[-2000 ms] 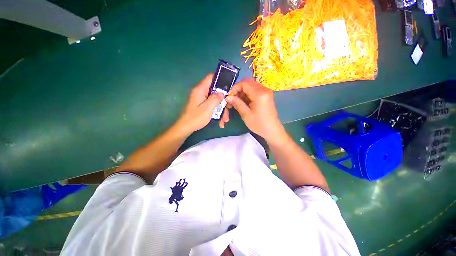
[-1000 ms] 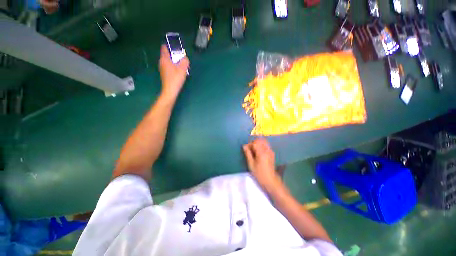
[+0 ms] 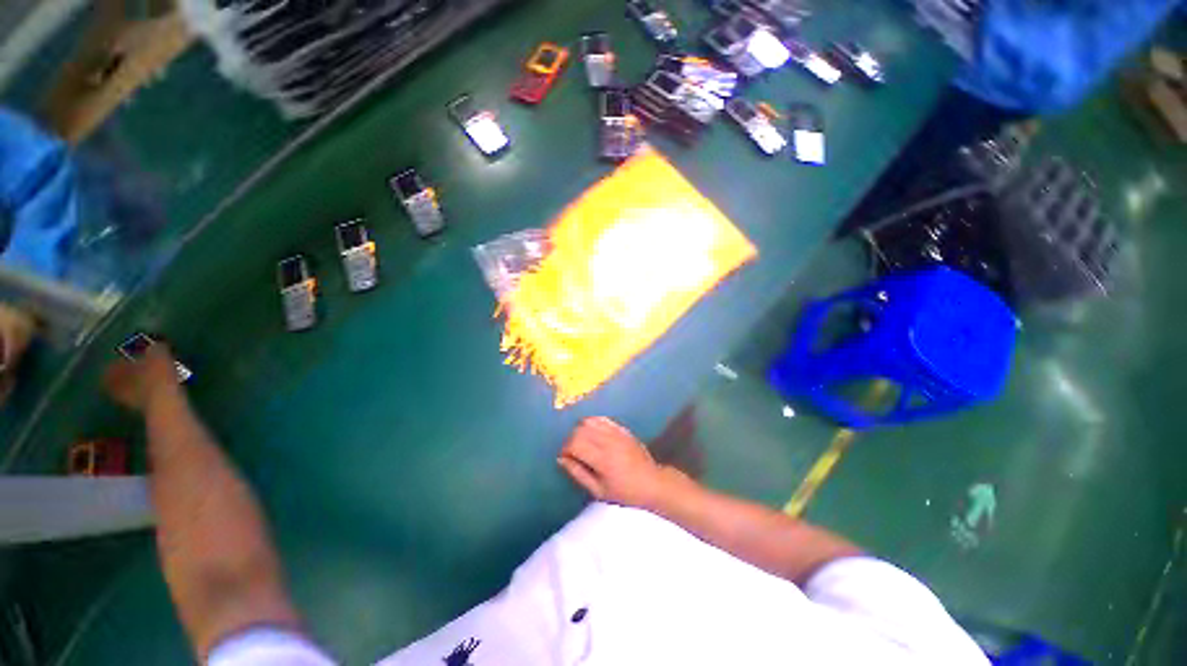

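Observation:
My left hand (image 3: 141, 377) is at the far left of the bench, blurred, with its fingers closed on a phone (image 3: 136, 346) whose lower end sticks out to the right. My right hand (image 3: 609, 459) rests near the bench's front edge with curled fingers, and nothing shows in it. The bag of orange parts (image 3: 651, 254) lies between my hands, beyond the right one, with loose orange strips (image 3: 527, 341) at its left end. Three phones (image 3: 297, 292) (image 3: 355, 255) (image 3: 418, 203) stand apart in a row left of the bag.
An opened phone (image 3: 482, 128) and an orange-red phone (image 3: 539, 73) lie further along the row. A cluster of phones (image 3: 696, 85) is beyond the bag. A grey metal arm (image 3: 72, 509) and a reddish phone (image 3: 98, 457) are at left. A blue stool (image 3: 957, 341) and black trays (image 3: 1061, 221) are at right.
The view has turned left. The phone held in my left hand now appears laid down at the row's left end, and that hand has moved to another phone further left. My right hand stays near the bag.

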